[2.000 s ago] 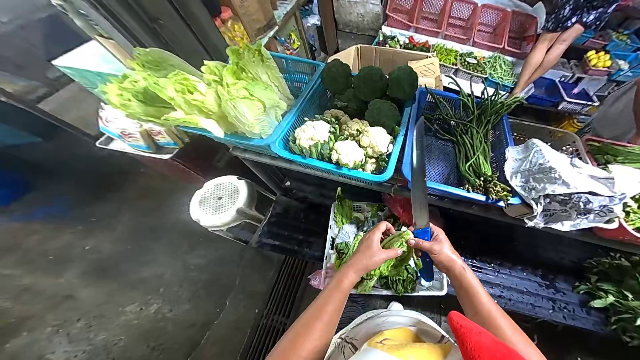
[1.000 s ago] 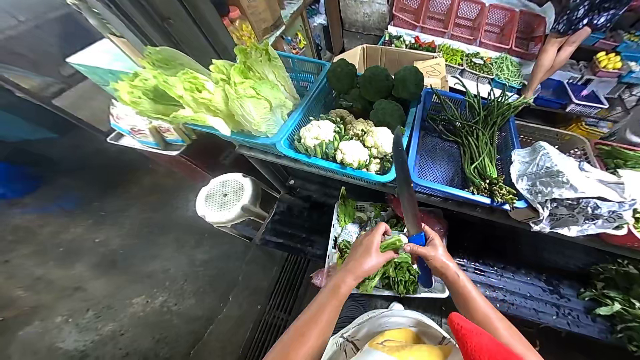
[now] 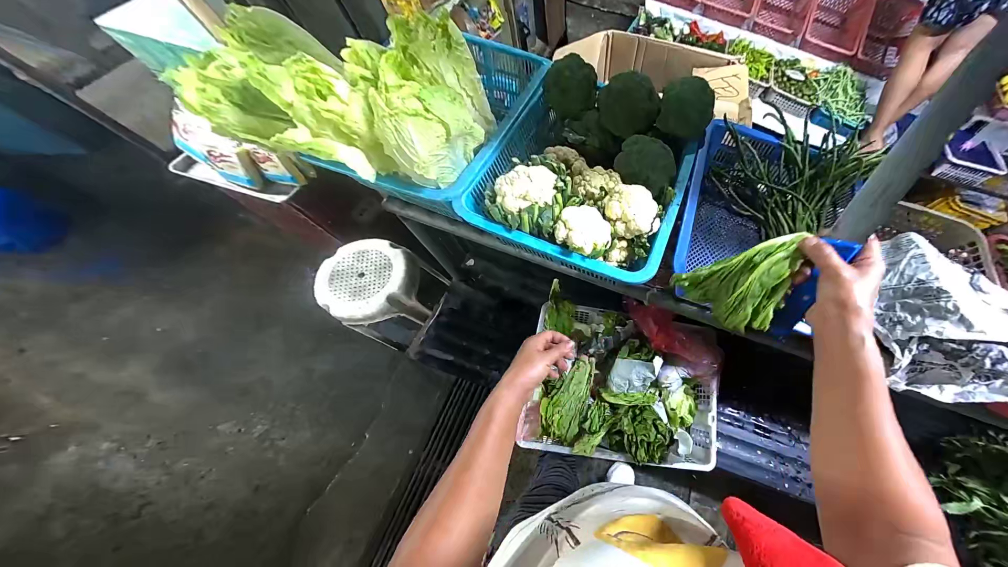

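Observation:
My right hand (image 3: 846, 276) is raised at the front edge of the blue basket of long green vegetables (image 3: 689, 224). It grips the blue handle of a large knife (image 3: 917, 153) whose blade points up and right, and a leafy green (image 3: 744, 279) hangs from its fingers. Over the left side of a white plastic crate (image 3: 705, 453) is my left hand (image 3: 549, 358), fingers bent and apart, with nothing seen in it. Leafy greens (image 3: 568, 402), paper-like scraps and a red plastic bag (image 3: 677, 339) lie in that crate.
Blue baskets hold lettuce-like heads (image 3: 425, 110), cauliflower (image 3: 583, 228) and broccoli (image 3: 628, 102). Crumpled foil-like sheeting (image 3: 945, 307) lies at right. A white stool (image 3: 364, 279) stands left of the crate. A person's arm (image 3: 921, 79) reaches in at upper right.
My hands have separated. The right hand has moved up and right with the knife, now holding a leafy green too; the left has moved left over the crate.

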